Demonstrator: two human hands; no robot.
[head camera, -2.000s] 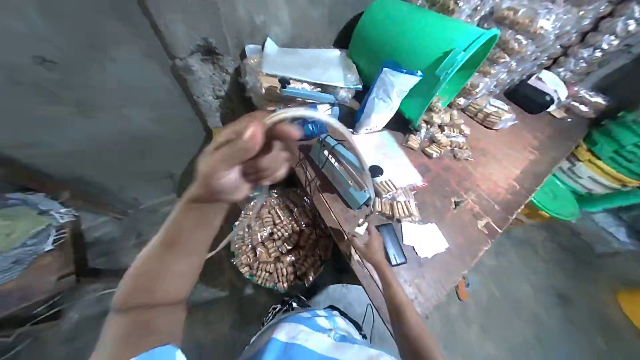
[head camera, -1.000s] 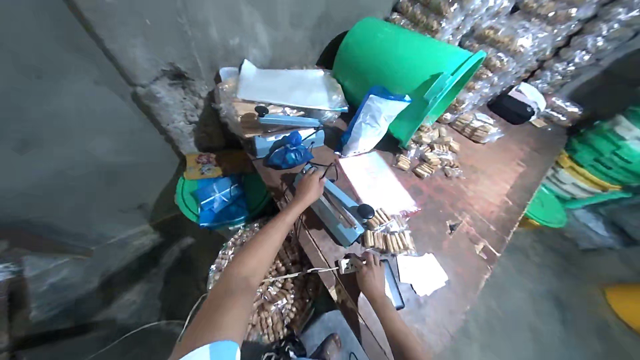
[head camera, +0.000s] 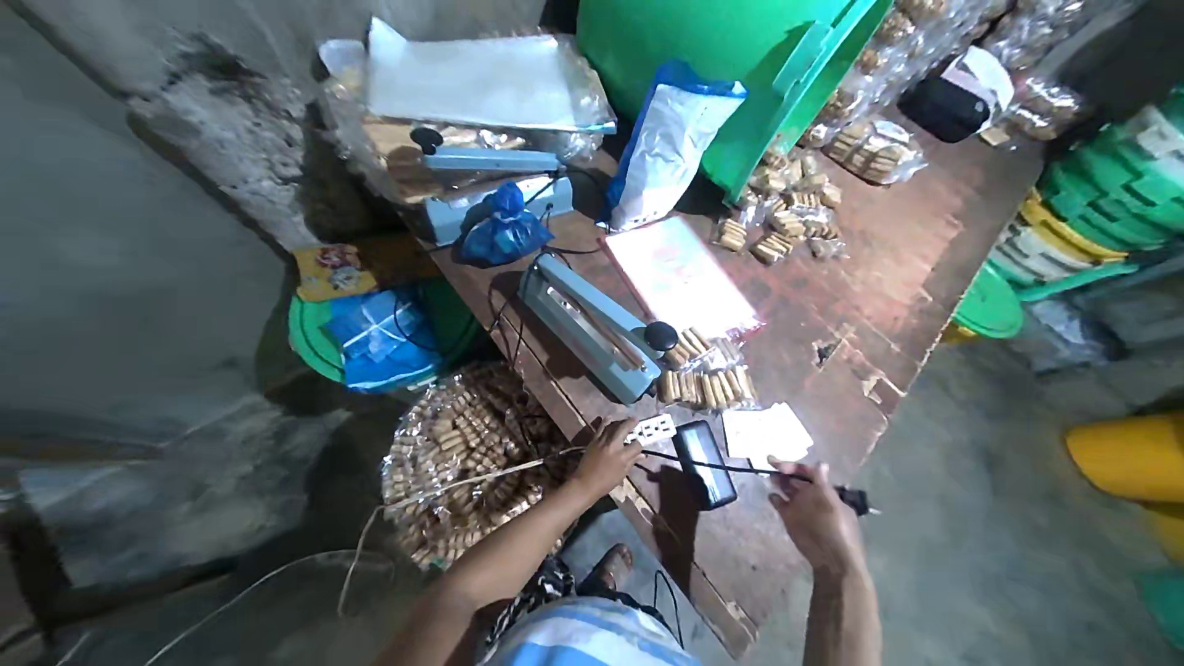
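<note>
My left hand (head camera: 608, 455) is closed on a white power strip (head camera: 653, 428) at the table's near edge, where a pale cord trails off to the lower left. A black cable with a plug (head camera: 858, 501) on its end is held in my right hand (head camera: 814, 513), the plug sticking out to the right. The cable runs between both hands, over a smartphone (head camera: 705, 465) lying on the table. White paper slips (head camera: 766, 435) lie just beyond my right hand. A blue impulse sealer (head camera: 592, 328) stands farther up the table, beside bagged brown rolls (head camera: 708, 387).
A second sealer (head camera: 495, 171), a blue plastic bag (head camera: 504, 227), a white-and-blue packet (head camera: 671, 143) and a green tub (head camera: 703, 65) occupy the back of the wooden table (head camera: 860, 305). Below its left edge stand a large bag of wrapped rolls (head camera: 462, 453) and a green basin (head camera: 310, 338).
My left hand has come from the sealer to the power strip. My right hand has moved right, away from the strip, and now holds a black cable with a plug.
</note>
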